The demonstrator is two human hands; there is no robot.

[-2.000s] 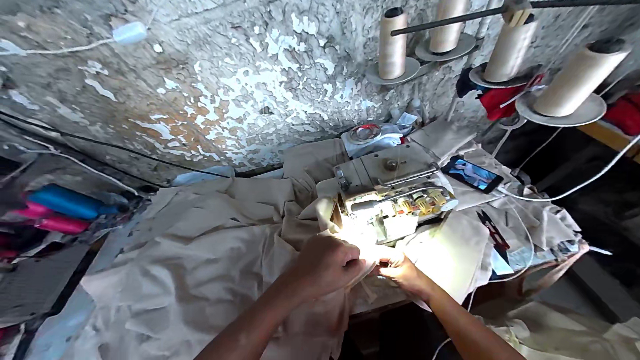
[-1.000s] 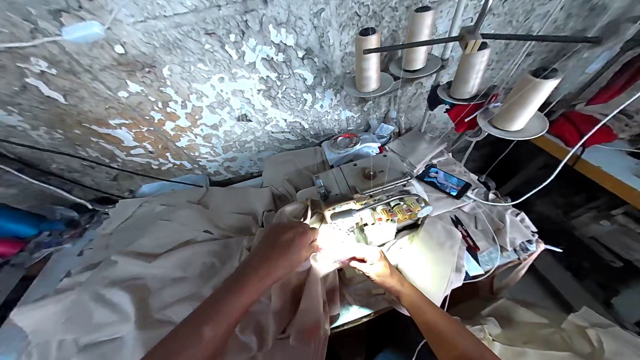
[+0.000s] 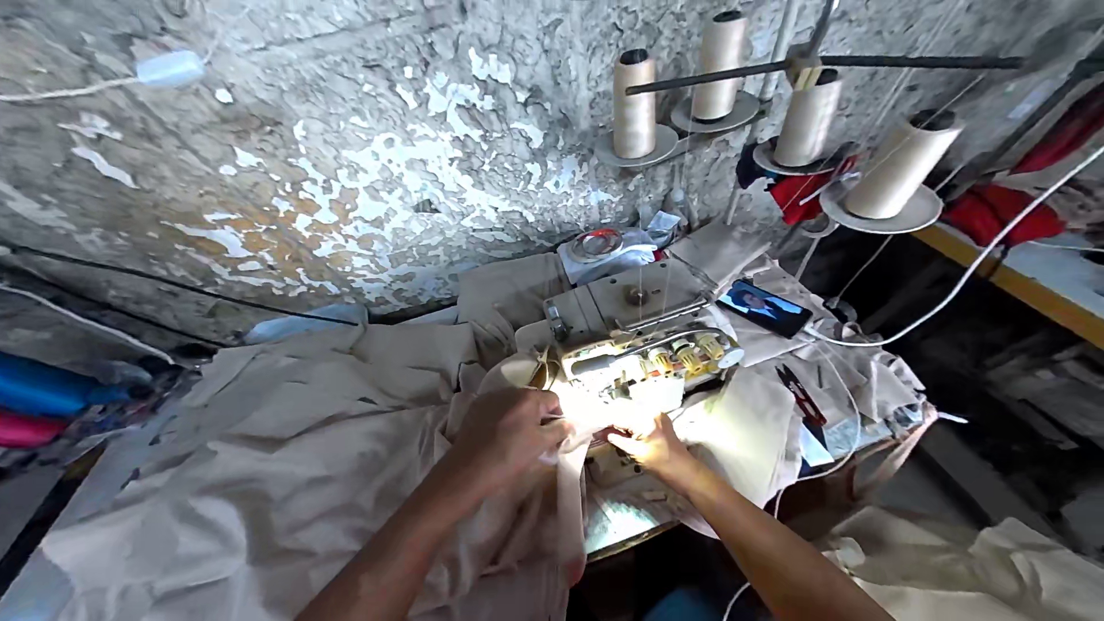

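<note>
Beige fabric [image 3: 345, 457] spreads over the table and up to an overlock sewing machine [image 3: 638, 319], whose lamp makes a bright glare at the needle area. My left hand [image 3: 509, 431], fingers curled, grips the fabric just left of the presser area. On the near side of the machine, my right hand [image 3: 655, 448] has its thumb and fingers at the fabric edge, partly lost in the glare; whether it pinches the cloth cannot be made out. A narrow strip of fabric [image 3: 570, 509] hangs between my hands over the table edge.
Several cream thread cones [image 3: 635, 108] stand on the thread stand behind. Right of the machine lie a lit phone [image 3: 764, 308] with a white cable and a pair of thread snips [image 3: 802, 397]. More beige cloth [image 3: 940, 561] is at the lower right, and blue thread cones [image 3: 47, 384] are far left.
The view has turned somewhat between frames. Both hands stay close to the needle area; the narrow strip now hangs more distinctly between them.
</note>
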